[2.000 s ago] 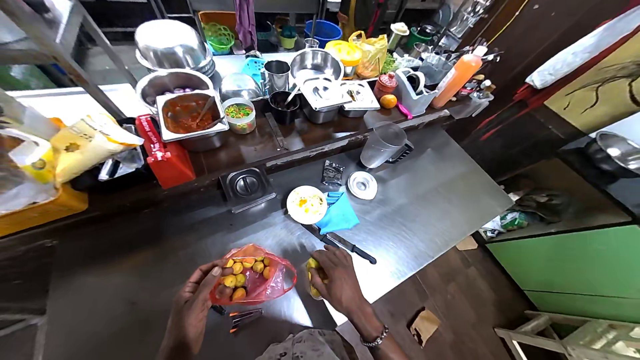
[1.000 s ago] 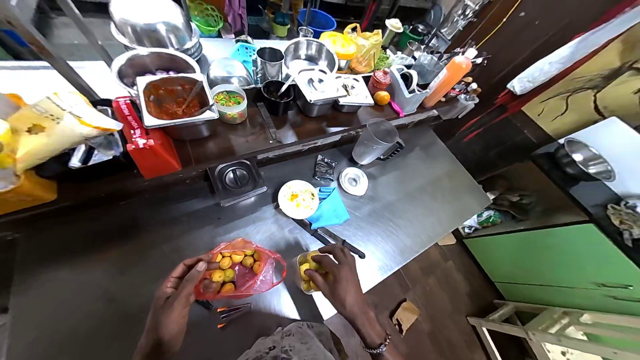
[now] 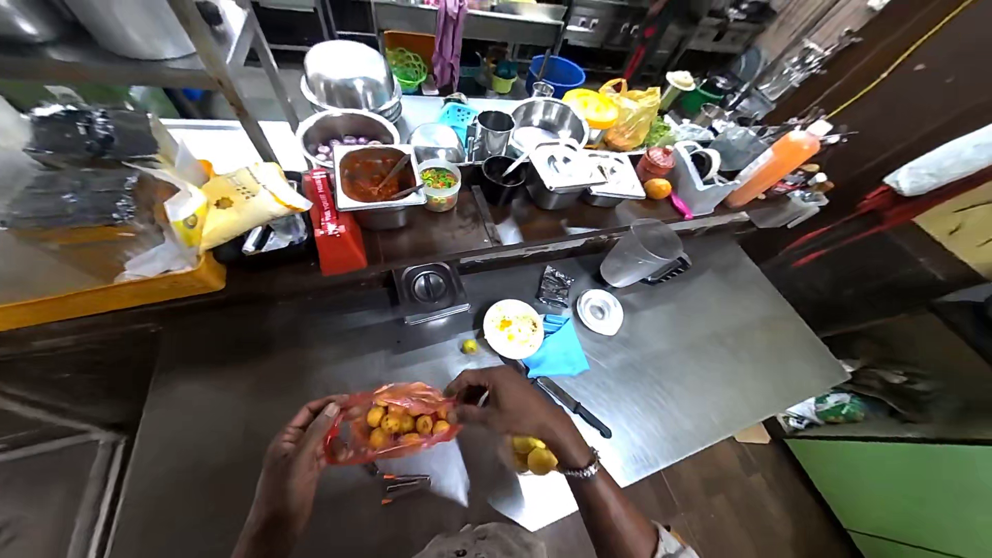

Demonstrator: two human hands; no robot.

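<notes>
Between both hands a red plastic bag (image 3: 353, 434) of small yellow limes (image 3: 391, 422) is held up over the steel counter. My left hand (image 3: 298, 442) grips its left edge, and my right hand (image 3: 504, 403) pinches its right edge. Beneath my right wrist, a clear container holds several yellow limes (image 3: 535, 456), partly hidden by the arm. One loose greenish lime (image 3: 470, 346) lies on the counter, left of a white bowl (image 3: 513, 328) with food remains. A blue cloth (image 3: 559, 350) and a black-handled knife (image 3: 575, 407) lie to the right of the bowl.
A lidded steel container (image 3: 430, 288), a foil packet (image 3: 556, 287), a small metal dish (image 3: 600, 311) and a clear plastic jug (image 3: 642, 252) stand farther back. The raised shelf carries a pan of red sauce (image 3: 380, 177), a red box (image 3: 333, 225) and an orange bottle (image 3: 779, 163).
My right hand has moved from the lime container to the bag's right edge. A loose lime now lies by the bowl, where the earlier frames show none.
</notes>
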